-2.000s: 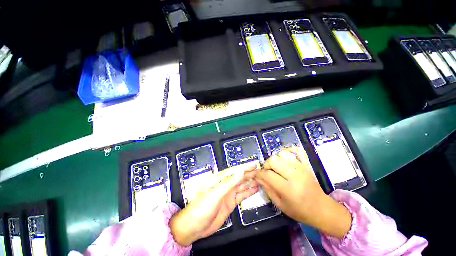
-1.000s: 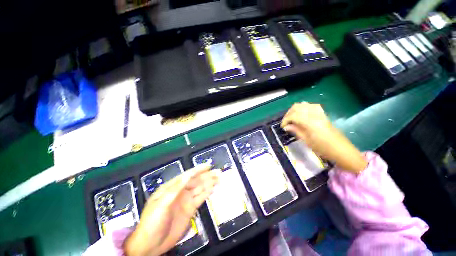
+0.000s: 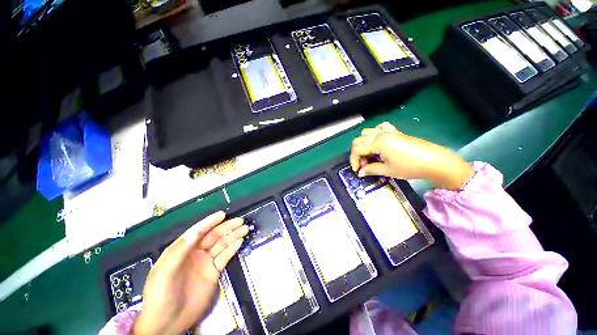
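Several open phone bodies lie in a row in a black tray (image 3: 432, 258) in front of me. My right hand (image 3: 386, 154) is at the camera end of the rightmost phone body (image 3: 393, 222), fingertips bent down onto it; whether a small part is between them I cannot tell. My left hand (image 3: 190, 271) is palm up, fingers spread, over the second phone from the left, its fingertips near the top of the middle phone body (image 3: 271, 281). No part shows on the palm. The leftmost phone body (image 3: 131, 284) shows rings at its camera end.
Behind is a thick black tray (image 3: 186, 124) with three phone bodies and an empty slot. A blue bin (image 3: 98, 154) with a clear bag sits left on white paper (image 3: 127, 190). Small gold pieces (image 3: 216, 168) and a dark stick (image 3: 145, 167) lie there. Stacked trays (image 3: 478, 98) stand right.
From two seconds ago, my hands have parted; my right hand moved from the middle to the rightmost phone. My left hand has turned palm up. The view has shifted, so the trays appear further left.
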